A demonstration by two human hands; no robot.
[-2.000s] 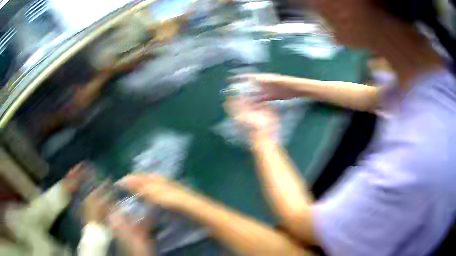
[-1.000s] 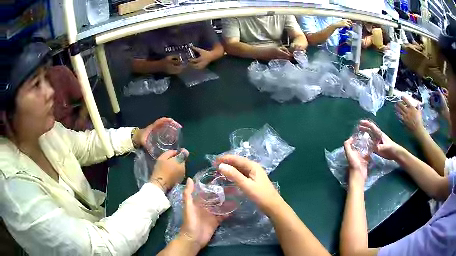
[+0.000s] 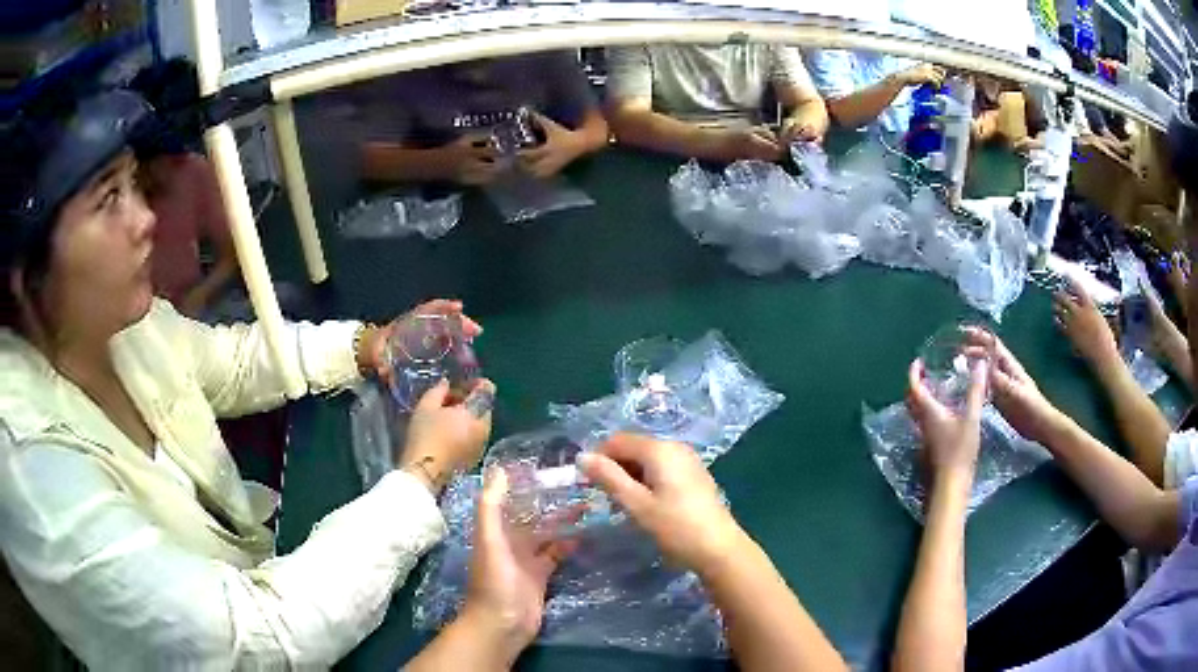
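My left hand (image 3: 510, 565) holds a clear plastic cup (image 3: 526, 483) from below and the left side, above a crinkled poly bag (image 3: 631, 597) on the green table. My right hand (image 3: 664, 492) has thumb and forefinger at a small white centre piece (image 3: 561, 475) at the cup's right side. Whether the white piece is fixed to the cup cannot be told. Another clear cup (image 3: 650, 361) with a white piece lies on a second poly bag (image 3: 738, 381) just beyond my hands.
A person (image 3: 197, 486) at the left and one at the right (image 3: 1130, 617) each hold a clear cup. More people sit across the green table (image 3: 565, 289). A pile of poly bags (image 3: 841, 217) lies at the far side, under a pale tube-framed shelf (image 3: 657, 29).
The view has steadied from blur and shifted slightly. The cup in my left hand has tilted, and my right fingers have moved down from above it to the white piece.
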